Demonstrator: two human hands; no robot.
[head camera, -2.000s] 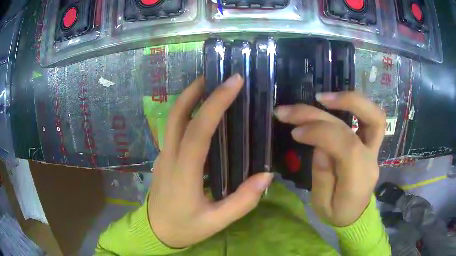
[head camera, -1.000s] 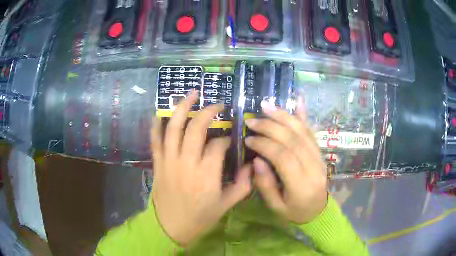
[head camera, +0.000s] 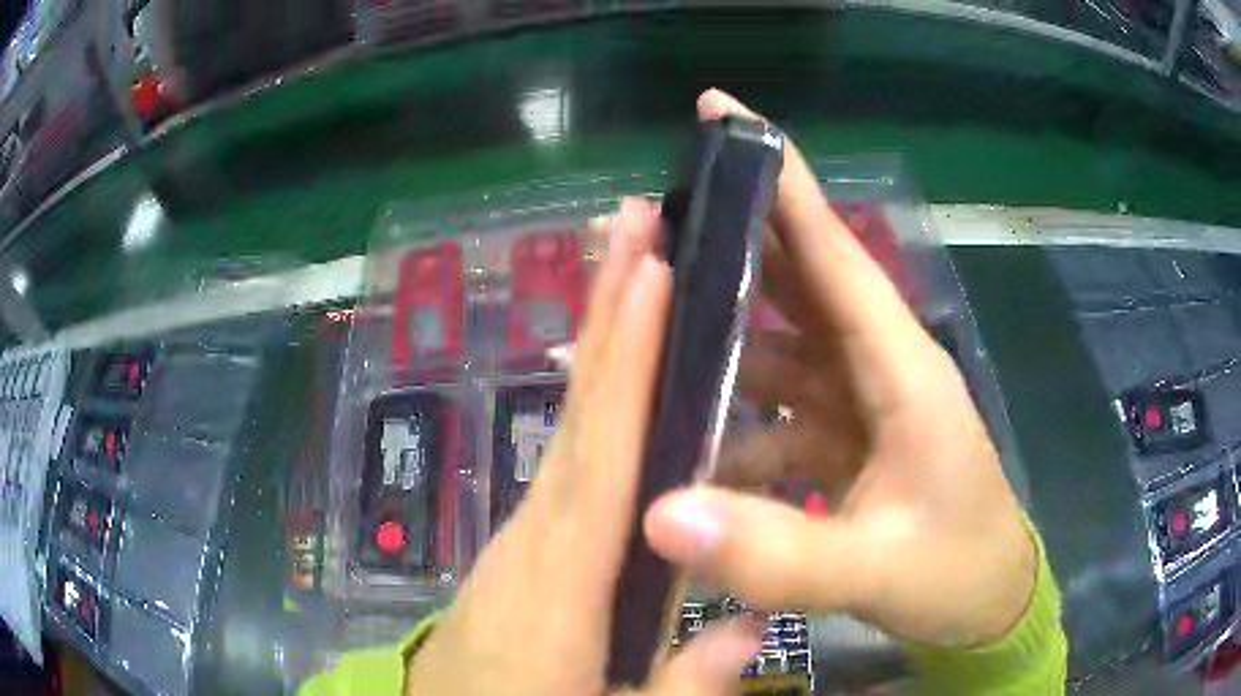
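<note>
A black phone (head camera: 697, 313) stands on edge, raised and slightly tilted, between my two hands. My left hand (head camera: 572, 503) lies flat along its left side, fingers pointing up, its lower part cut off by the bottom edge. My right hand (head camera: 871, 462) grips its right side, with the thumb on the near edge and a finger at the top end. Whether more than one phone is held cannot be told. Below my right hand, the white-marked keys of another phone (head camera: 783, 646) show, partly hidden.
A clear tray (head camera: 476, 388) behind my hands holds red units (head camera: 430, 302) in the far row and black phones (head camera: 400, 476) in the near row. Side trays with black units stand at left (head camera: 191, 476) and right (head camera: 1143, 326). A green conveyor (head camera: 544, 150) runs behind.
The view has tilted up, showing more of the tray and the conveyor. My hands have gone from phones lying and standing on the work area to a phone raised on edge between them.
</note>
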